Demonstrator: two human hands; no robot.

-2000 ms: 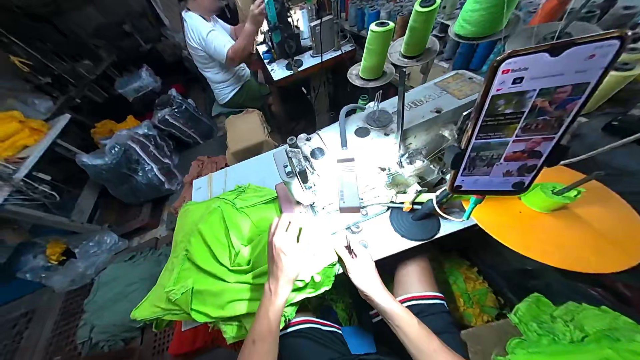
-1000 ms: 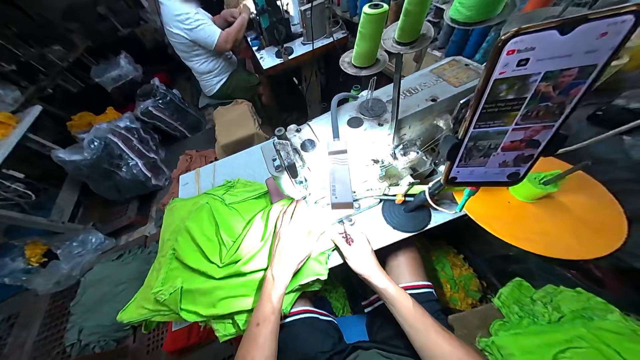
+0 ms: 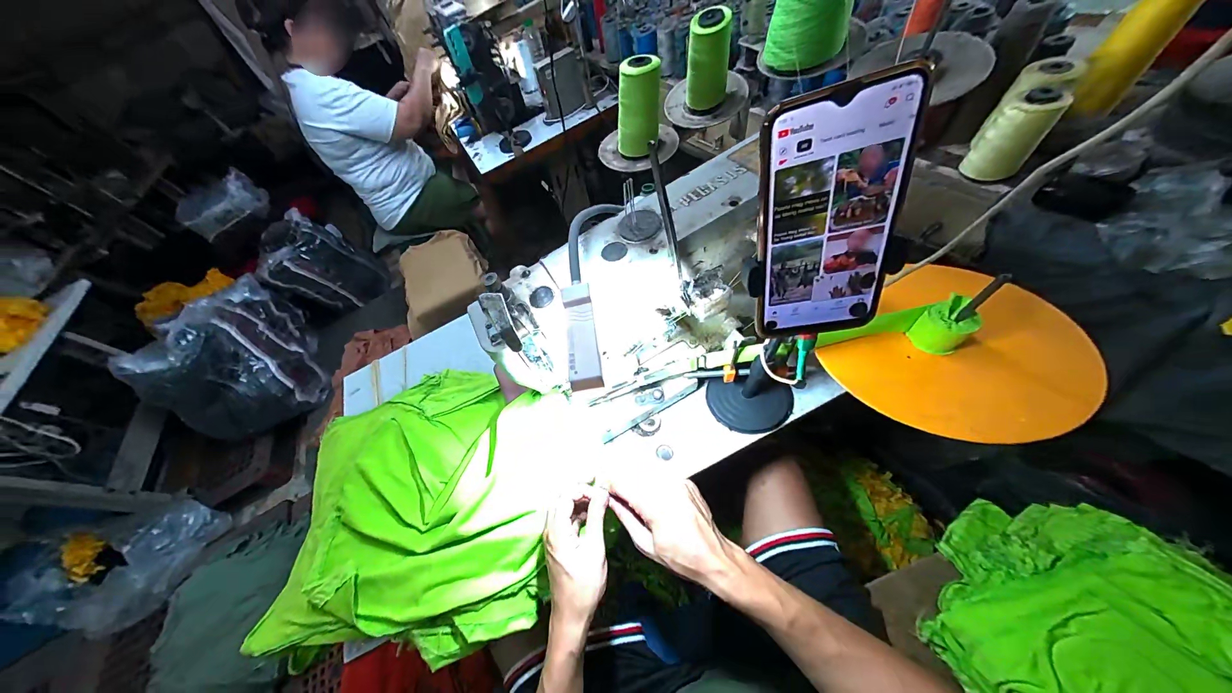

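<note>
My left hand [image 3: 577, 549] is at the front edge of the sewing table, beside a heap of lime-green fabric [image 3: 414, 520]. My right hand [image 3: 674, 525] meets it, with the fingertips of both close together. Glare hides whether a piece of cloth lies between them. Behind the hands stands an industrial sewing machine [image 3: 712, 192] under a bright lamp [image 3: 581, 337]. A strip of green binding [image 3: 866, 327] runs from a roll [image 3: 943, 325] on an orange disc [image 3: 1011, 385] towards the machine.
A smartphone [image 3: 842, 202] stands on a holder with a round black base [image 3: 749, 402]. Green thread cones [image 3: 639, 106] rise behind the machine. More green fabric [image 3: 1078, 597] lies at right. A cardboard box [image 3: 443, 279] and plastic-wrapped bundles [image 3: 231, 356] are at left. A person [image 3: 366, 144] sits at another machine.
My hands have drawn back from the lit area by the machine towards me, and their fingertips have come together. The other person's arm has risen since one second ago.
</note>
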